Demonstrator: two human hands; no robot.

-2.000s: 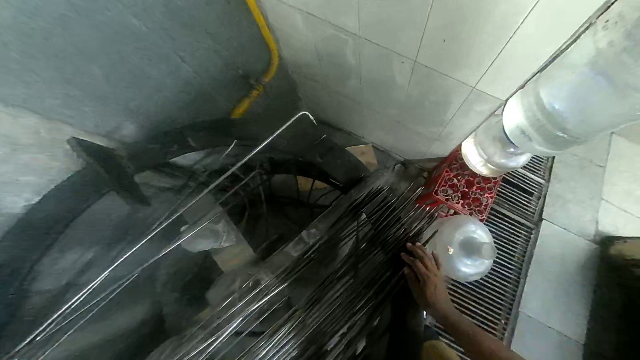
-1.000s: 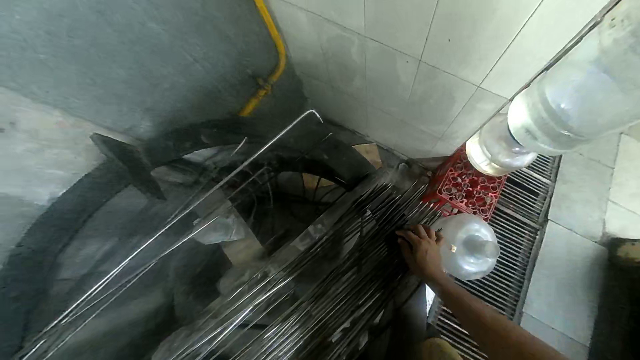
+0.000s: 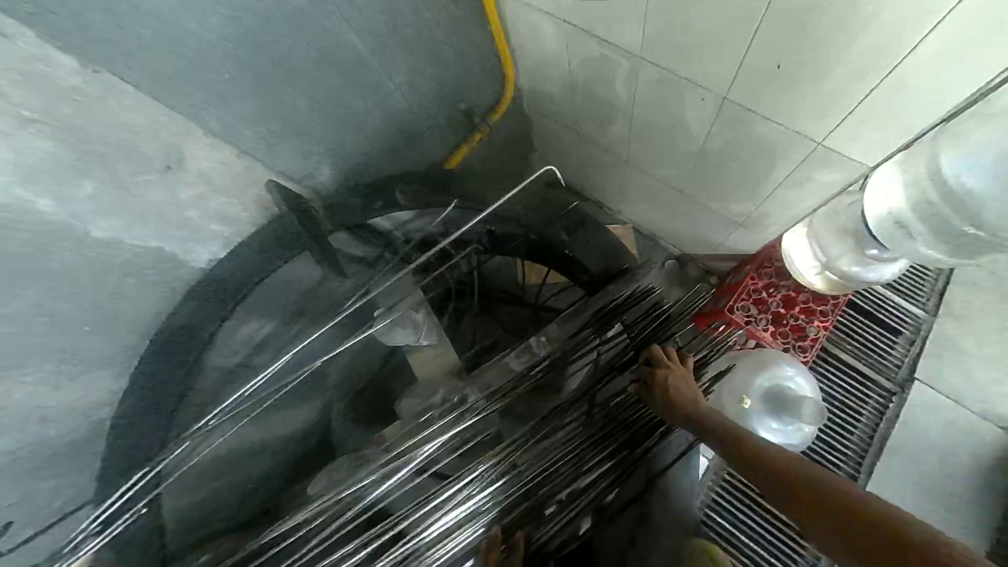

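A large bundle of thin metal rods (image 3: 472, 480) runs from the bottom edge up toward the red crate, with dark ends at the upper right. My right hand (image 3: 668, 386) reaches in from the lower right, its fingers curled over the rods near those ends. Just right of it stands a clear plastic bottle (image 3: 776, 400). Only the fingertips of my left hand (image 3: 502, 549) show at the bottom edge, by the rods; their grip is hidden. A few longer rods (image 3: 315, 362) lie apart to the left, one with a hooked tip.
Beside the tiled wall (image 3: 669, 102) stands a red plastic bottle crate (image 3: 787, 311), with large clear containers (image 3: 937, 189) above it. A metal floor grating (image 3: 882, 354) runs along the right. Behind the rods are a black tyre (image 3: 213, 299) and a spoked wheel (image 3: 543, 252). A yellow pipe (image 3: 504, 71) follows the wall.
My right hand has shifted a little up along the rods, and its fingers are more curled. Fingertips of my left hand now show at the bottom edge.
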